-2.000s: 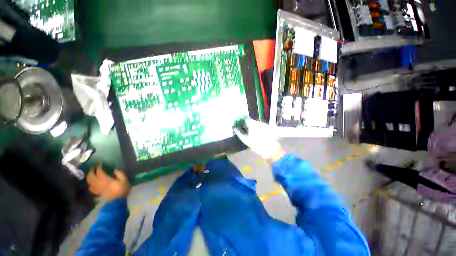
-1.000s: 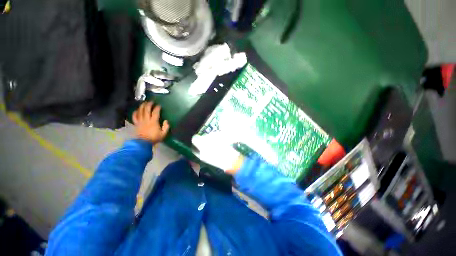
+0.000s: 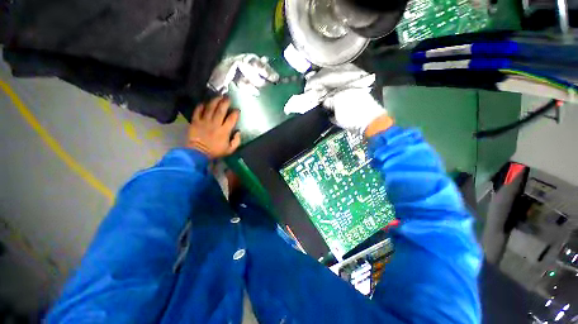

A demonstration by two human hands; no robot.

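The green solder side of a circuit board (image 3: pixel 342 196) faces up on a black foam pad (image 3: pixel 269 149). My left hand (image 3: pixel 214 126), bare, rests on the bench's front edge with its fingers apart, holding nothing. My right hand (image 3: pixel 356 109), in a white glove, is at the board's far edge and touches a crumpled white cloth (image 3: pixel 320 85). Its fingertips blend into the cloth, so the grip cannot be told. A round silver can (image 3: pixel 326 44) stands just beyond the cloth. Crumpled white gloves (image 3: pixel 244 71) lie ahead of my left hand.
Thick black foam (image 3: pixel 114 44) fills the upper left. Cables with blue bands (image 3: pixel 466 57) run across the upper right. Another green board (image 3: pixel 443 19) lies behind the can. A component-side-up board (image 3: pixel 364 275) shows partly below my right sleeve.
My right hand has moved from the board's near-left part to its far edge, by the white cloth. My left hand stays at the bench edge. The view has turned.
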